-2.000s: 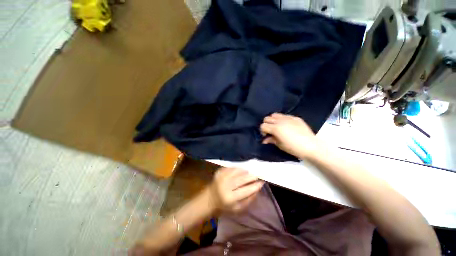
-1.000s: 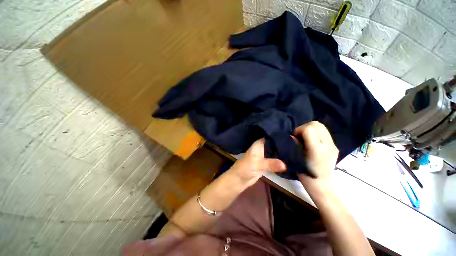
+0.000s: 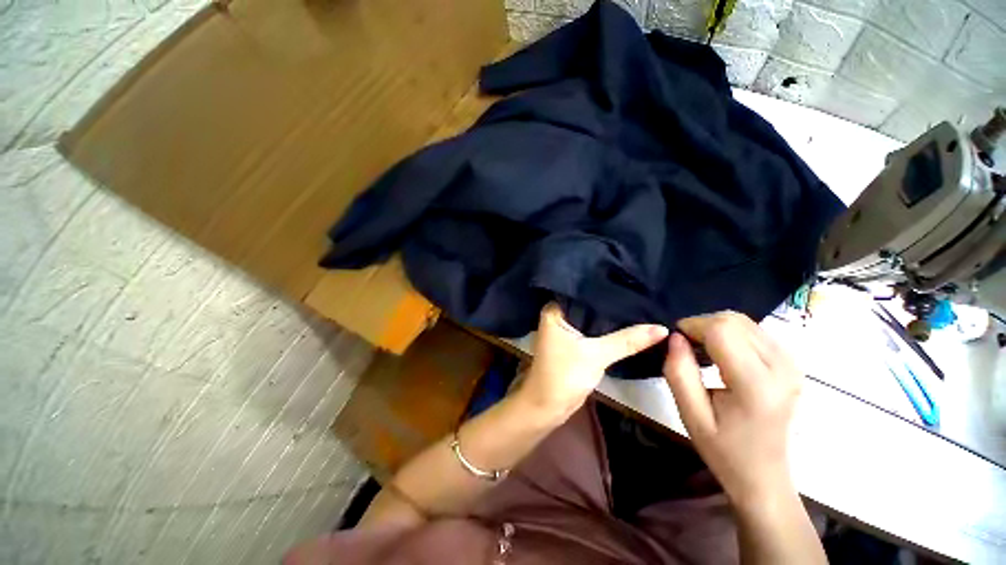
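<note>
A dark navy garment (image 3: 574, 166) lies heaped on the white table, left of the sewing machine, partly over the cardboard. My left hand (image 3: 579, 359), with a bracelet at the wrist, grips the garment's near edge, its thumb pointing right. My right hand (image 3: 734, 386) pinches the same edge between thumb and fingers, close to the left thumb tip. Some fingers of the left hand are hidden under the cloth. The machine head (image 3: 921, 210) is at the right, and the cloth's right side reaches up to it.
A brown cardboard sheet (image 3: 276, 132) stands at the left with an orange edge. Bright blue snips (image 3: 916, 392) and a thin black stick (image 3: 907, 340) lie right on the table (image 3: 871, 441). A yellow screwdriver (image 3: 719, 16) is by the brick wall (image 3: 871, 66).
Two seconds ago my left hand was off the cloth and my right hand rested on it. Both hands now hold the near edge. Since one second ago, their thumbs have come together.
</note>
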